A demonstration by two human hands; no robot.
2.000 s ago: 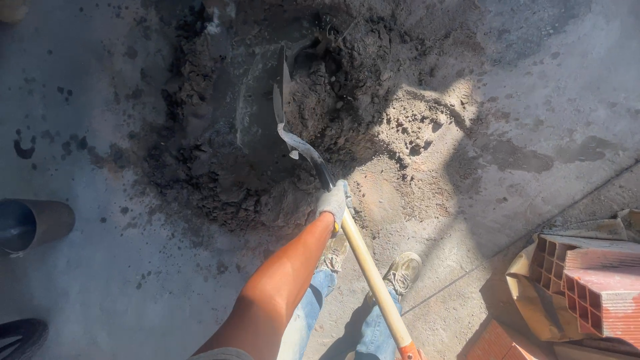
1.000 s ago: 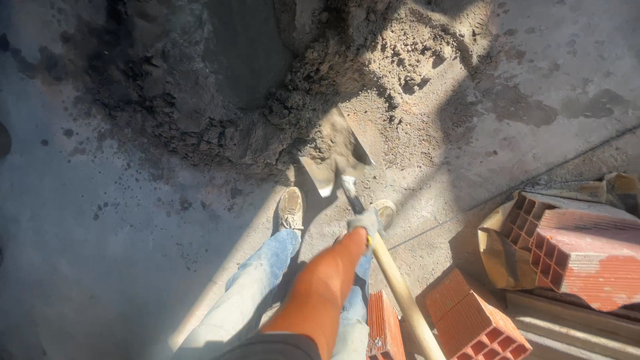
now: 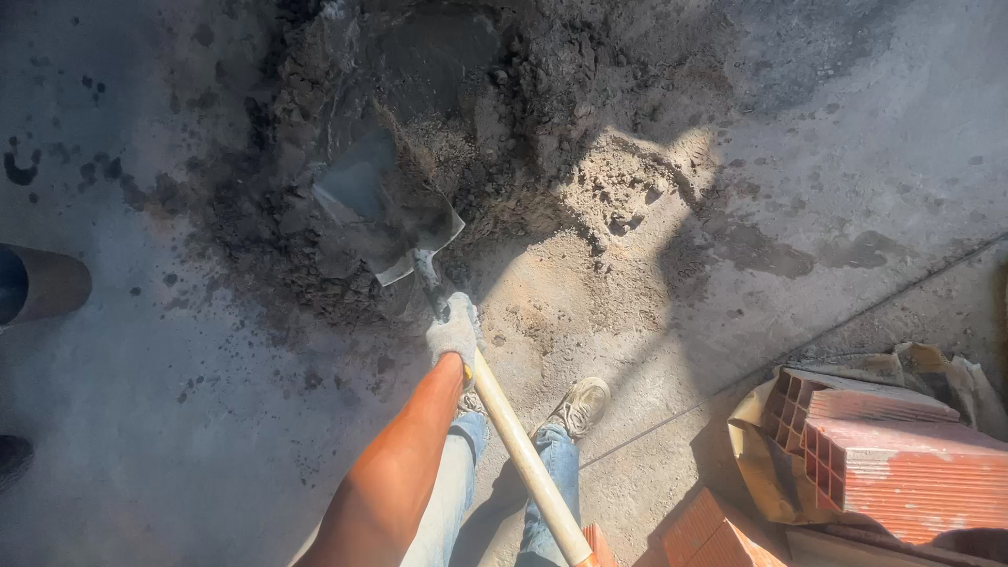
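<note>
My left hand (image 3: 454,327), in a pale work glove, is closed around the shaft of a shovel (image 3: 520,445) just behind its metal socket. The pale wooden shaft runs down to the lower right, where its orange end meets the frame's edge. My right hand is out of view. Tilted over the wet middle of a heap of mortar or cement mix (image 3: 543,165), the shovel's blade (image 3: 394,228) carries some grey mix. Loose, sandy material lies or falls just beyond its edge. The heap's right side is drier and sunlit.
Hollow clay bricks (image 3: 913,472) lie on torn paper at the lower right, with more bricks (image 3: 709,535) near my legs. A bucket (image 3: 55,285) is at the left edge. My shoes (image 3: 581,407) stand on the concrete floor (image 3: 197,441) below the heap.
The shovel blade has moved from the heap's near edge by my feet, where it was a second ago, forward over the wet middle. My left hand has kept its hold. The view has shifted.
</note>
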